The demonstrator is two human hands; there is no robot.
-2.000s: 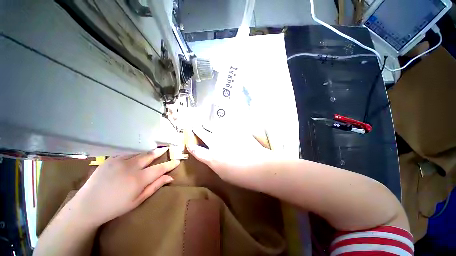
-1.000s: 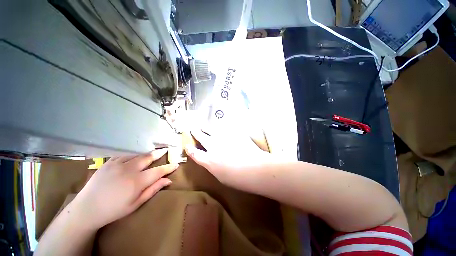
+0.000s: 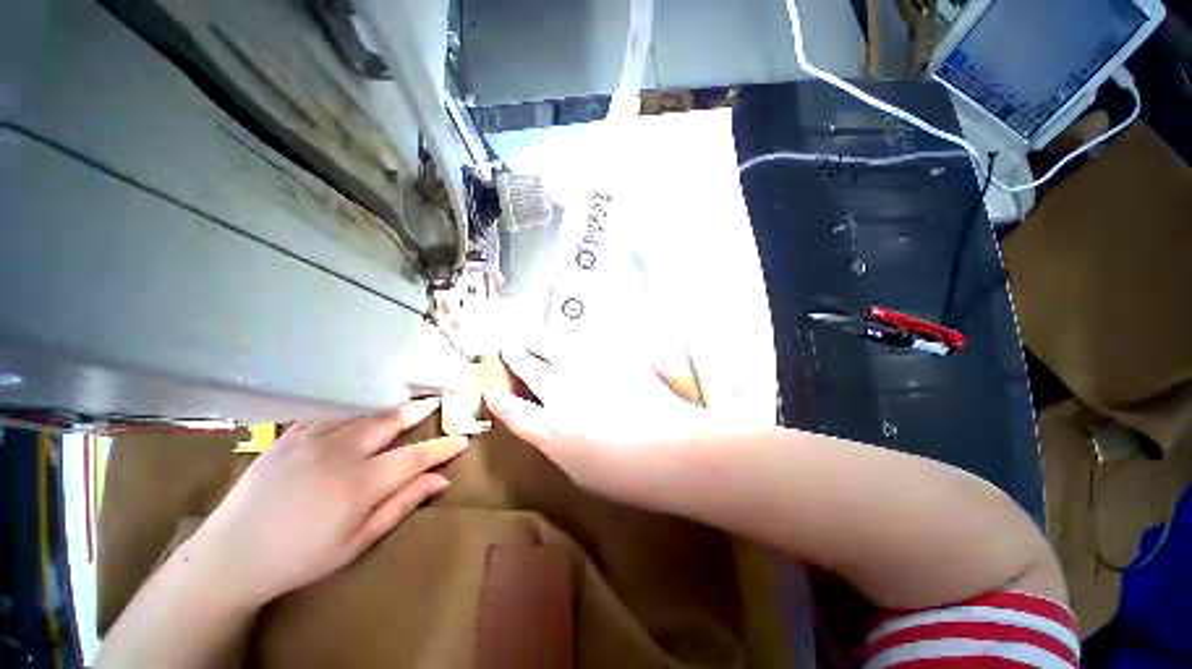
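Note:
The tan-brown tote bag body (image 3: pixel 392 575) lies bunched in front of me, its upper part under the white sewing machine head (image 3: pixel 209 248). A reddish brown trim strip (image 3: pixel 526 608) shows on it. My left hand (image 3: pixel 333 490) lies flat on the bag with fingers spread, fingertips beside a small pale metal piece (image 3: pixel 460 416) of the clamp. My right hand (image 3: pixel 575 399) reaches in from the right, its fingertips at the clamp's other side. Strong light washes out those fingertips, so whether they grip anything is unclear. The needle area is hidden by glare.
Red-handled thread snips (image 3: pixel 915 329) lie on the dark plate (image 3: pixel 869 235) right of the machine. A control panel (image 3: pixel 1046 59) with a white cable stands at the upper right. Brown bags (image 3: pixel 1111 275) are heaped at the right. Yellow tape (image 3: pixel 255 438) shows at the left.
The view has shifted slightly. The bag's front fold and trim strip sit slightly lower in view. Both hands stay in nearly the same place at the clamp.

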